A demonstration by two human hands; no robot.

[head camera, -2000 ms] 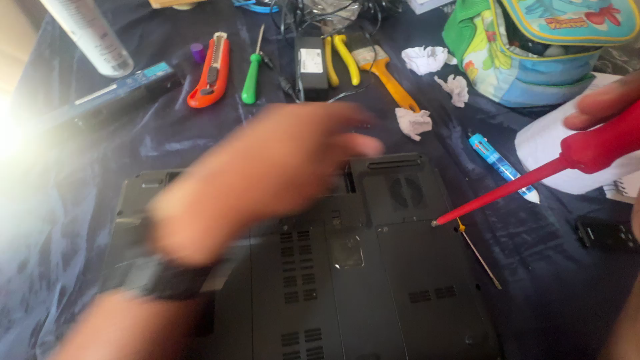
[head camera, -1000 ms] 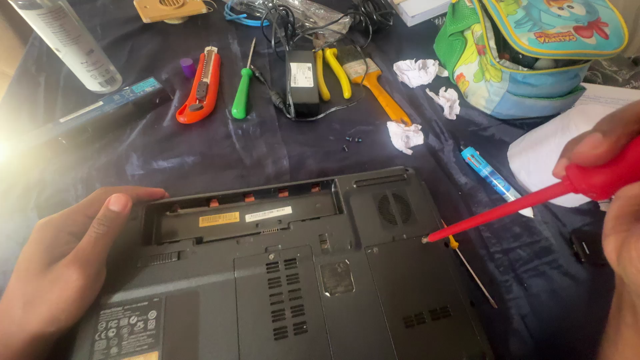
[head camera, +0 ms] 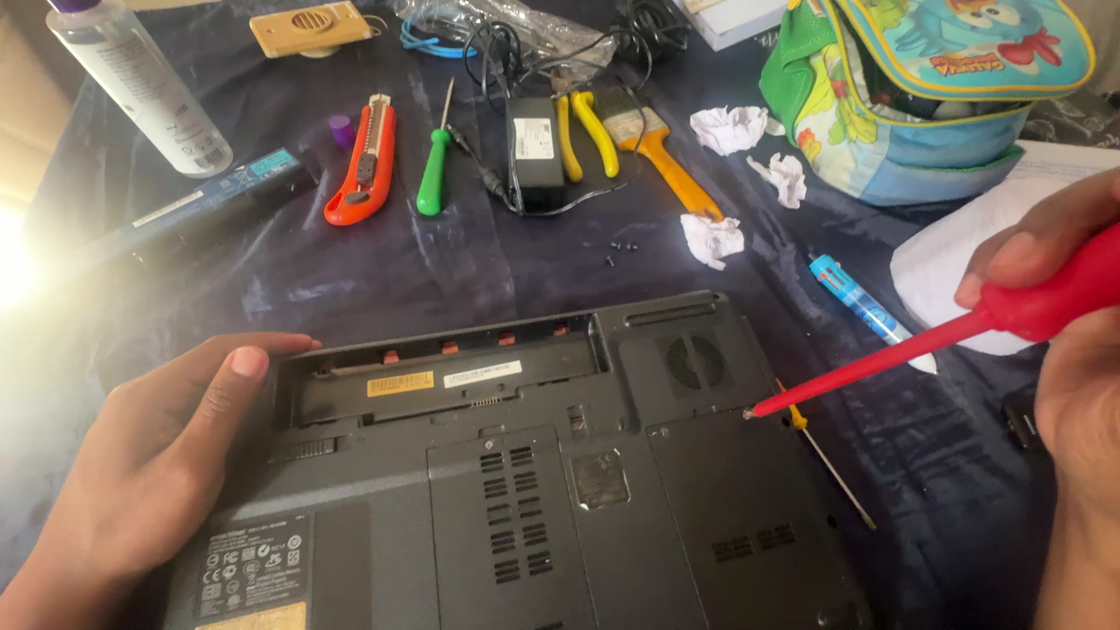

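A black laptop (head camera: 350, 490) lies upside down, its battery bay (head camera: 455, 376) empty. My left hand (head camera: 157, 446) holds the laptop's left rear corner, thumb on the underside and fingers along the rear edge. My right hand (head camera: 1076, 289) grips a red-handled screwdriver (head camera: 884, 359) with a red-sleeved shaft. Its tip touches the upper edge of the right cover panel (head camera: 752, 499), at a screw position near the fan grille (head camera: 696, 361). A thin screwdriver with a yellow handle (head camera: 831, 464) lies by the laptop's right side, partly hidden. Several small dark screws (head camera: 619, 249) rest behind the laptop.
Behind stand or lie a bottle (head camera: 140, 87), laptop battery (head camera: 201, 197), orange utility knife (head camera: 363, 166), green screwdriver (head camera: 434, 166), power adapter (head camera: 535, 153), yellow-handled pliers (head camera: 595, 131), paintbrush (head camera: 669, 162), crumpled paper (head camera: 728, 129) and a child's bag (head camera: 919, 114). A blue pen (head camera: 866, 306) lies right.
My left hand, blurred over the laptop's middle two seconds ago, has moved left to its corner. The red screwdriver stays in my right hand with its tip at the cover's edge.
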